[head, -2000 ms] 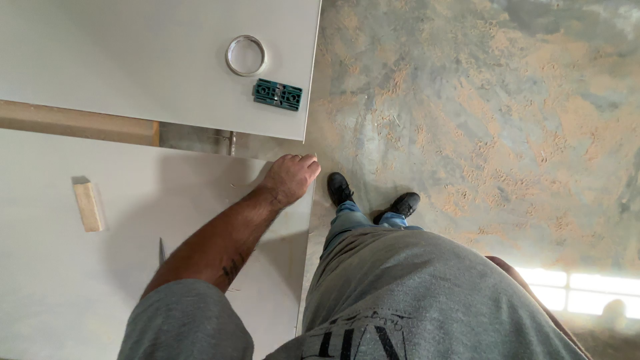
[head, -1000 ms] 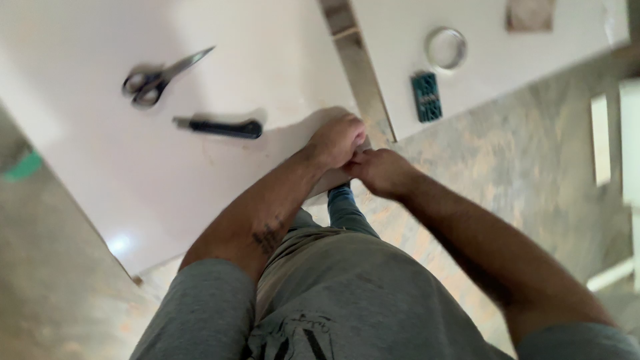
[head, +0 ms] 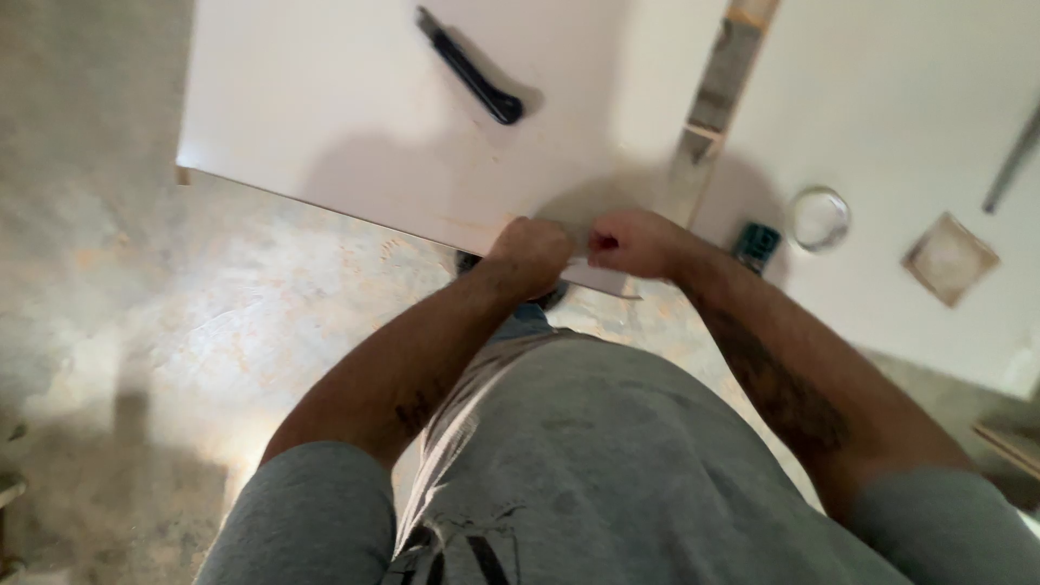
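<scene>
My left hand is curled at the near edge of a white panel, its fingertips turned out of sight. Just to its right, with a small gap between them, my right hand has its fingers bent towards the thumb over the same panel's corner. Blur hides whether either hand pinches something thin. Beyond my hands a black snap-off utility knife lies on the panel. A second white panel bears a roll of tape, a small dark green object and a square beige piece.
A narrow gap between the panels shows a wooden strip and grey material. At the far right a long grey thin tool lies on the second panel. The dusty concrete floor and my shoes are below the near edge.
Two seconds ago only my left hand showed at the panel corner; my right hand has joined it. The hands touched one second ago and now stand slightly apart. The view has turned strongly.
</scene>
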